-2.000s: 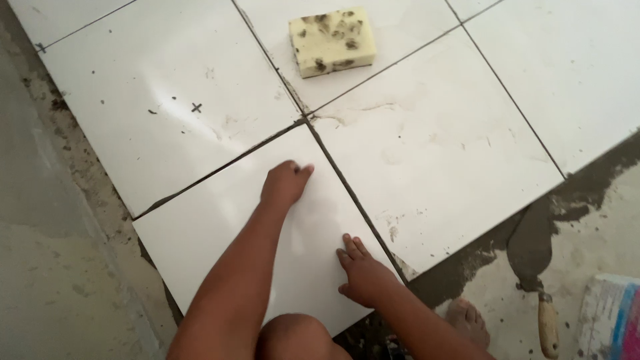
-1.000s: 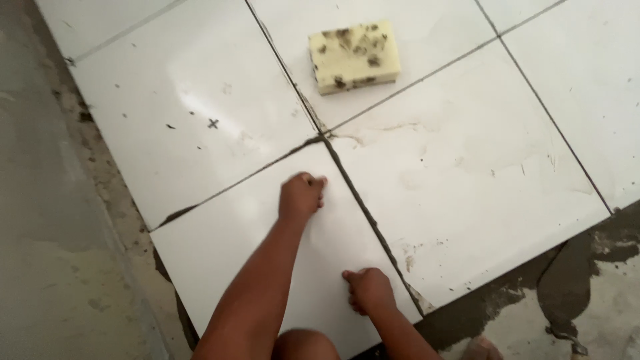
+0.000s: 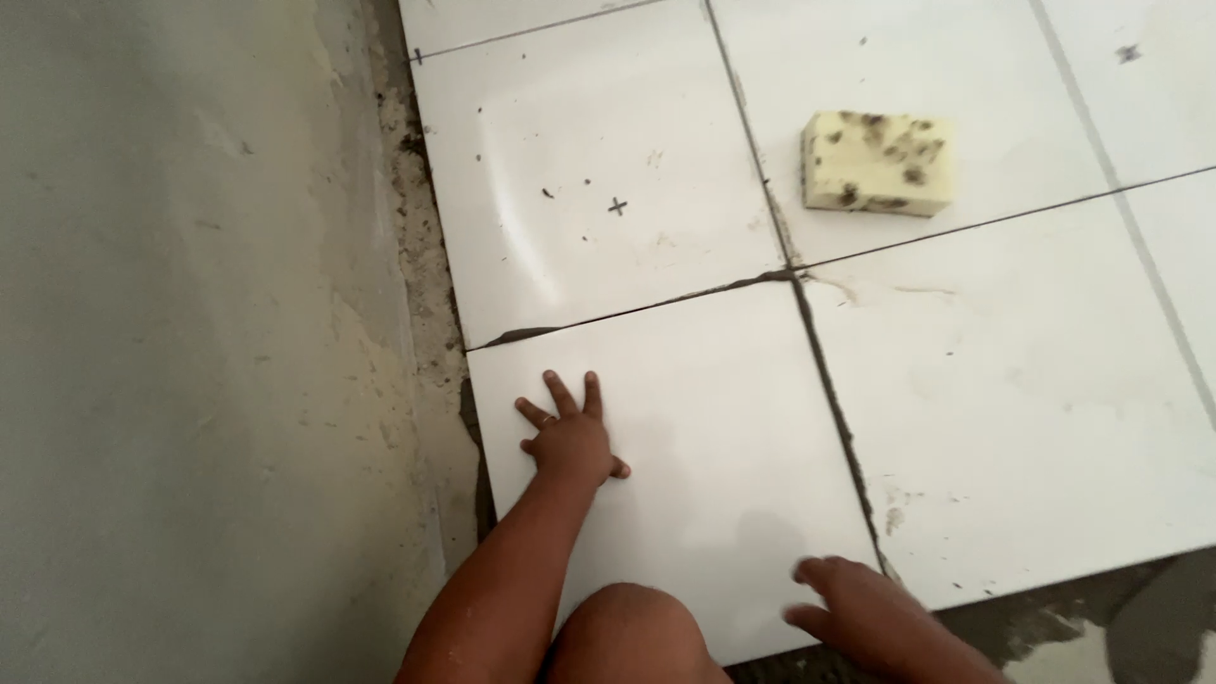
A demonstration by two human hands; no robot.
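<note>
My left hand [image 3: 572,439] lies with its fingers spread on a white floor tile [image 3: 703,408], near the tile's left edge; a ring shows on one finger. At the tile's lower right, my right hand [image 3: 850,603] is slightly blurred, thumb and fingers apart, holding nothing; whether it touches the tile is hard to tell. Dark mortar [image 3: 527,335] shows in the joint above this tile, and more lines the joint on its right. A yellow sponge [image 3: 879,163] with dark stains rests on the tile up and to the right.
A grey plastered wall [image 3: 209,285] runs along the left, with a rough gap [image 3: 418,190] between it and the tiles. Wet grey mortar [image 3: 1026,617] borders the tiles at the lower right. My bent knee [image 3: 632,632] shows at the bottom.
My left hand has gone from a fist near the tile's top right corner to spread fingers near its left edge. The view has shifted toward the wall; the trowel seen earlier is out of sight.
</note>
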